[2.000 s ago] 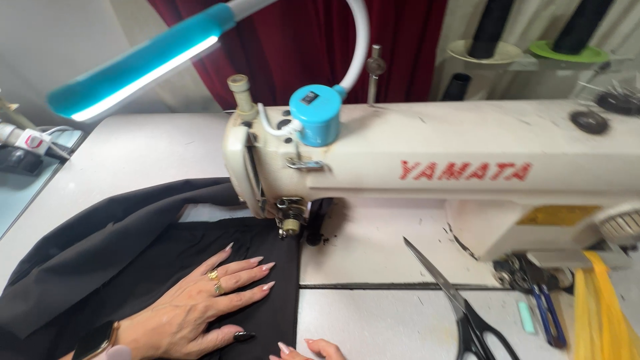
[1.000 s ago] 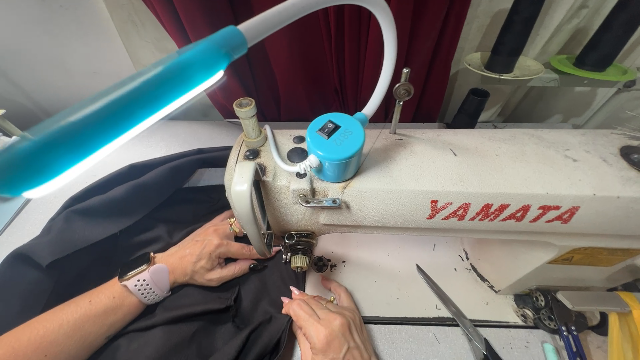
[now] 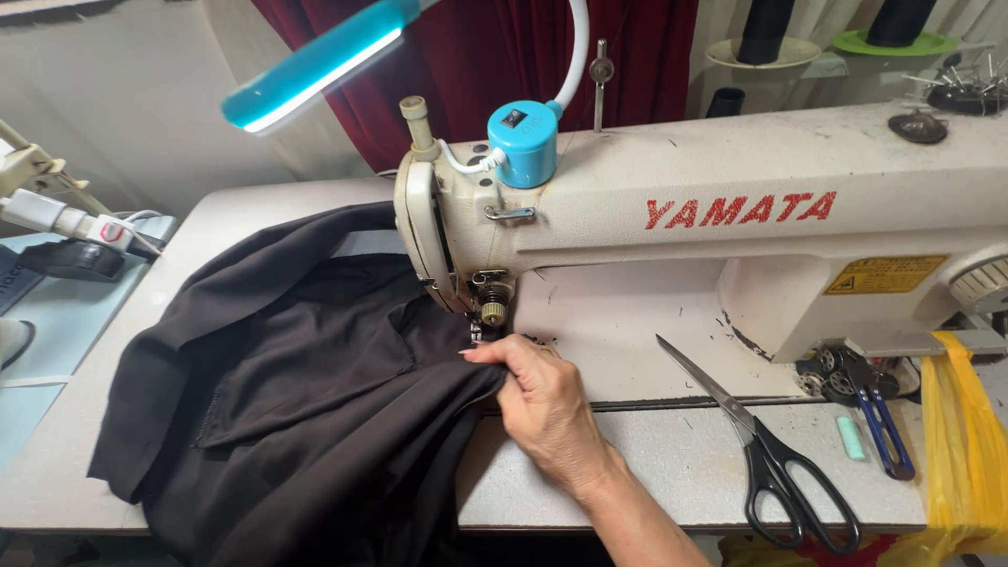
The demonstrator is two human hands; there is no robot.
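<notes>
Black fabric (image 3: pixel 291 370) lies in loose folds over the left side of the sewing table and hangs past its front edge. My right hand (image 3: pixel 551 409) pinches the fabric's edge between thumb and fingers, just in front of the presser foot (image 3: pixel 476 331) of a white Yamata sewing machine (image 3: pixel 598 205). The fabric reaches up to the foot; whether the foot presses on it I cannot tell. My left hand does not show; whether it is under the fabric or outside the view cannot be seen.
Black-handled scissors (image 3: pixel 756 441) lie open at the right, beside a mint-coloured piece of chalk or eraser (image 3: pixel 850 438) and blue-handled thread snips (image 3: pixel 886 433). A yellow plastic bag (image 3: pixel 965 425) hangs at the right edge. A lit turquoise lamp (image 3: pixel 315 67) reaches over the table's back left.
My left hand, on the fabric by the needle one second ago, has gone from sight. My right hand now holds the fabric's edge gathered up near the foot.
</notes>
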